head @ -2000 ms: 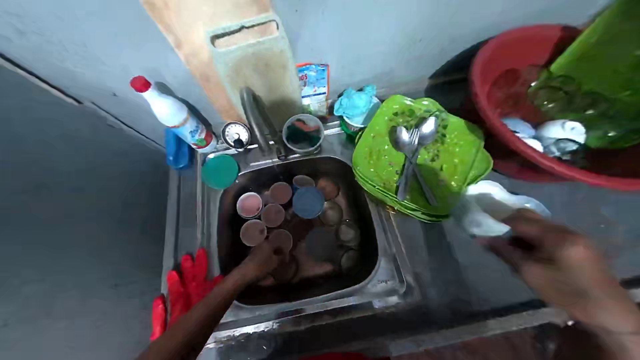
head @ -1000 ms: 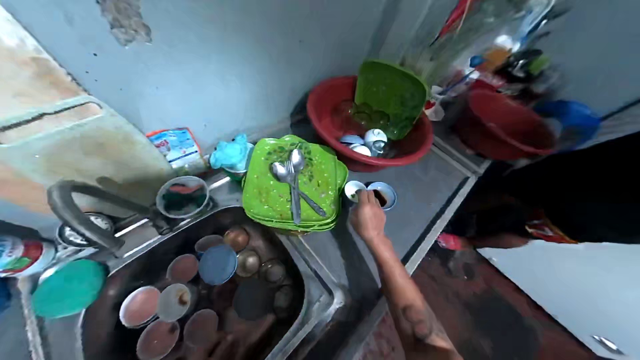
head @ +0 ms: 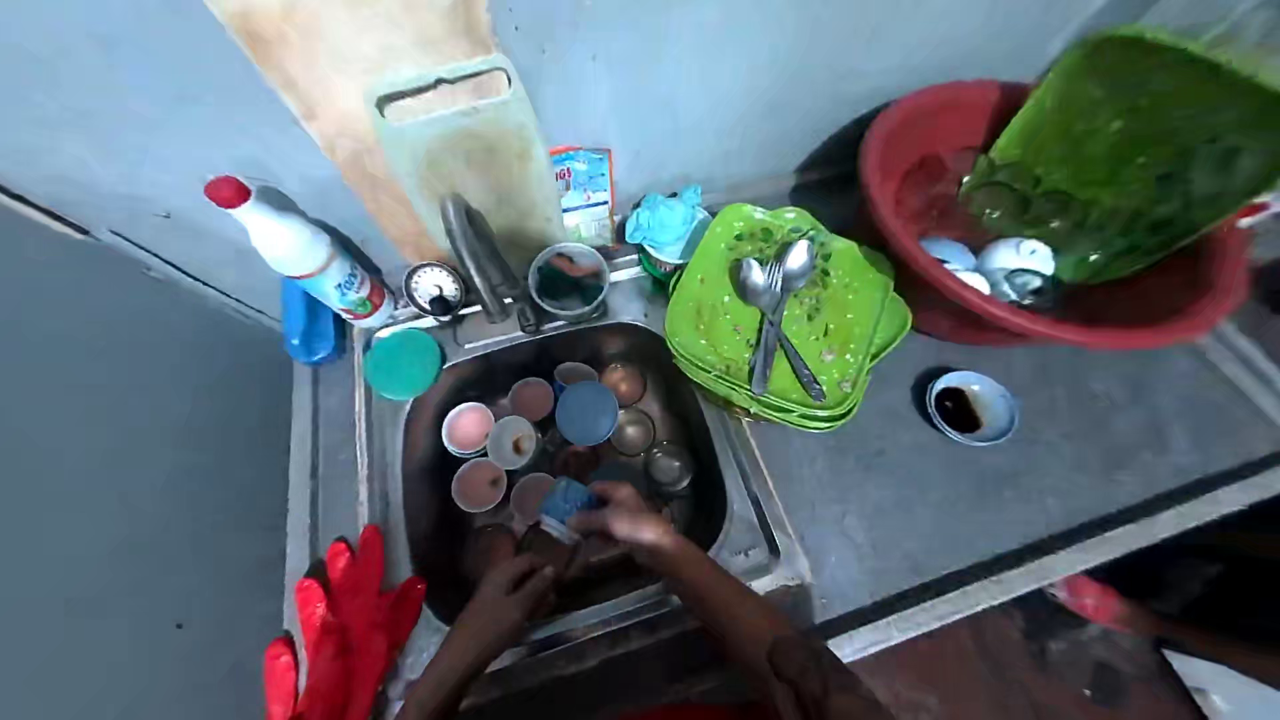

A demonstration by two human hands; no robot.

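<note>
Cups and glasses, among them a blue cup (head: 586, 413) and a pink-filled cup (head: 468, 429), stand in the metal sink basin (head: 712, 480). My right hand (head: 625, 515) grips a small blue-and-white cup (head: 568, 500), tilted over the front of the basin. Just left of it, my left hand (head: 512, 590) is low in the sink by the dark glasses; whether it holds anything is unclear. A small white bowl (head: 990, 408) with dark liquid rests on the counter at the right.
Stacked green plates (head: 700, 320) hold two spoons and a fork. Behind them stands a red basin (head: 1060, 325) with dishes and a green tray (head: 1140, 150). Red rubber gloves (head: 350, 630) lie left of the sink, below a green lid (head: 403, 364). The faucet (head: 475, 250) overhangs the rear rim.
My right hand has moved from the small dishes on the counter into the sink, with a blue-and-white cup in it. The bowl with dark liquid stays on the counter. The view has swung back left.
</note>
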